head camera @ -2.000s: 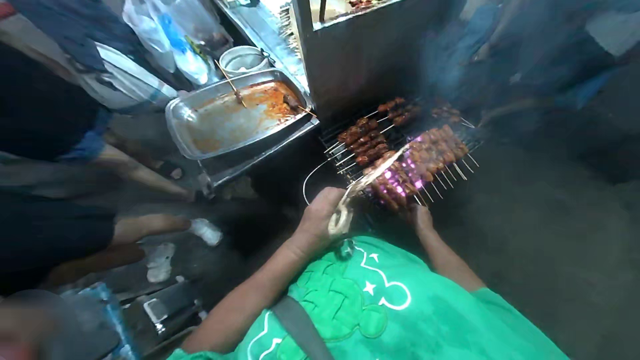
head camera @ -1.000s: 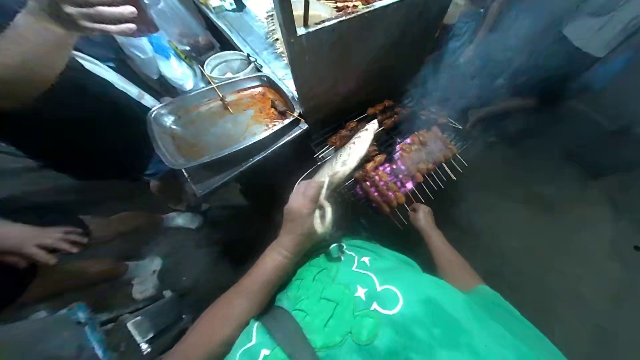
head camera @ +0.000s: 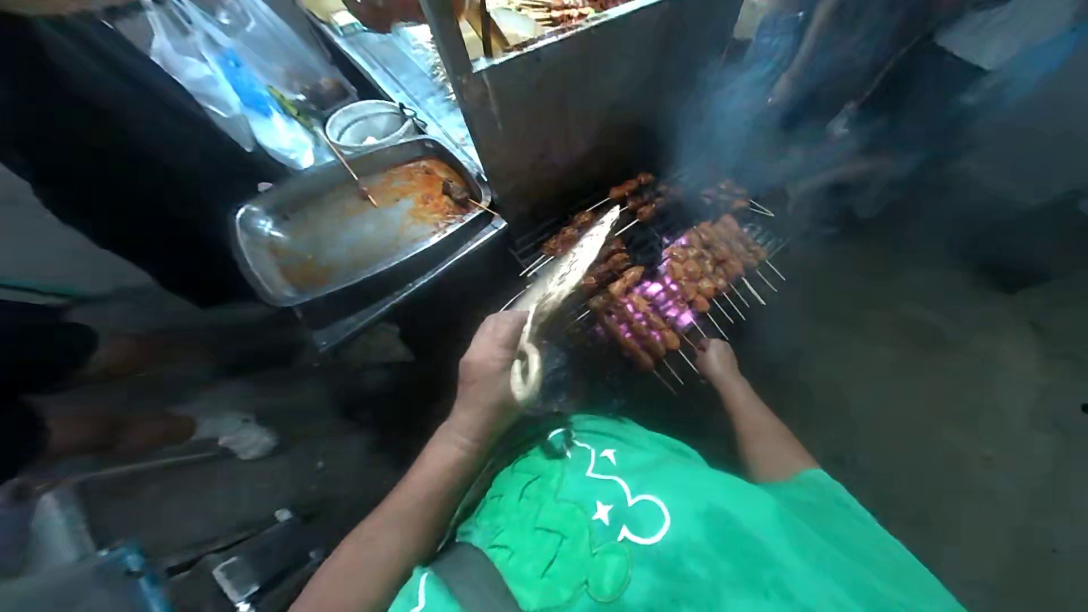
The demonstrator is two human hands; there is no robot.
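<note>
My left hand (head camera: 490, 365) is closed around the near end of a pale, flat hand fan (head camera: 574, 268), which is blurred and slants over the left part of the grill. Skewers of browned meat (head camera: 710, 259) lie in rows across the grill, their stick ends pointing toward me and to the right. Purple-pink glowing coals (head camera: 661, 304) show between them. At the near edge, my right hand (head camera: 718, 361) is at the stick ends of the skewers, its fingertips seeming to pinch one. Darker meat skewers (head camera: 568, 234) lie at the grill's back left.
A metal tray (head camera: 340, 229) with reddish sauce and skewers stands left of the grill, beside a white pail (head camera: 370, 126) and plastic bags (head camera: 255, 93). A metal panel (head camera: 586, 110) rises behind the grill. Smoke drifts at the back right. A person in dark clothing (head camera: 127, 144) stands at left.
The fan was narrow, edge-on, two seconds ago and shows a broader face since. Another person's hands, seen at upper left and left one second ago, are gone from there.
</note>
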